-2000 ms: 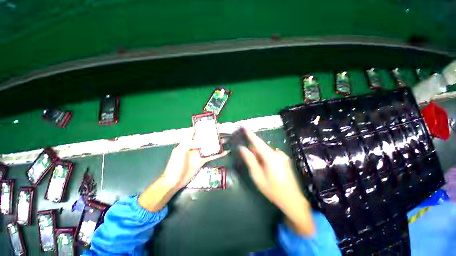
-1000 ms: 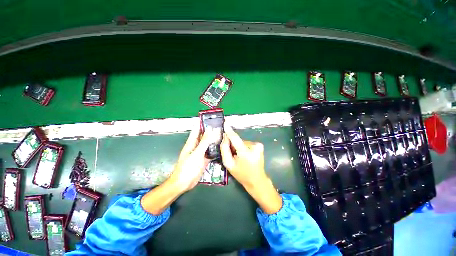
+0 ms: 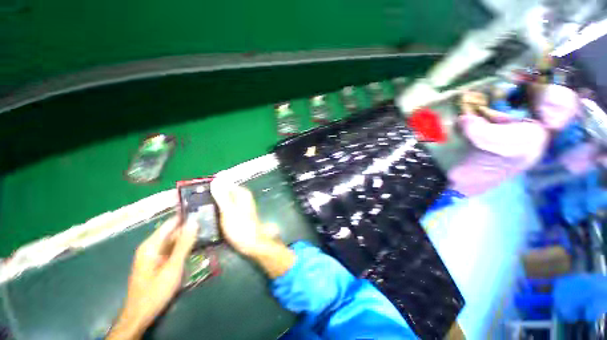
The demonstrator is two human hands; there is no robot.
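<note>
A red-rimmed phone body [image 3: 200, 206] with a dark cover on its face is held upright over the dark green mat [image 3: 86, 292], near the white edge strip. My left hand [image 3: 156, 265] grips it from the lower left, thumb on its face. My right hand [image 3: 243, 216] holds its right side. A second phone body [image 3: 198, 267] with green board showing lies on the mat just below, partly hidden by the held phone and my left hand. The picture is blurred, so the seating of the cover cannot be told.
Glossy black trays [image 3: 373, 192] are stacked at right. A green-board phone [image 3: 150, 158] lies on the belt [image 3: 86, 172] ahead, with several more [image 3: 286, 119] behind the trays. A red object [image 3: 426, 125] is past the trays. People in pink [image 3: 502, 146] sit at far right.
The view has swung right, showing people and dropping the left-hand phones out of the picture. The dark piece my right hand held separately at first now lies on the held phone.
</note>
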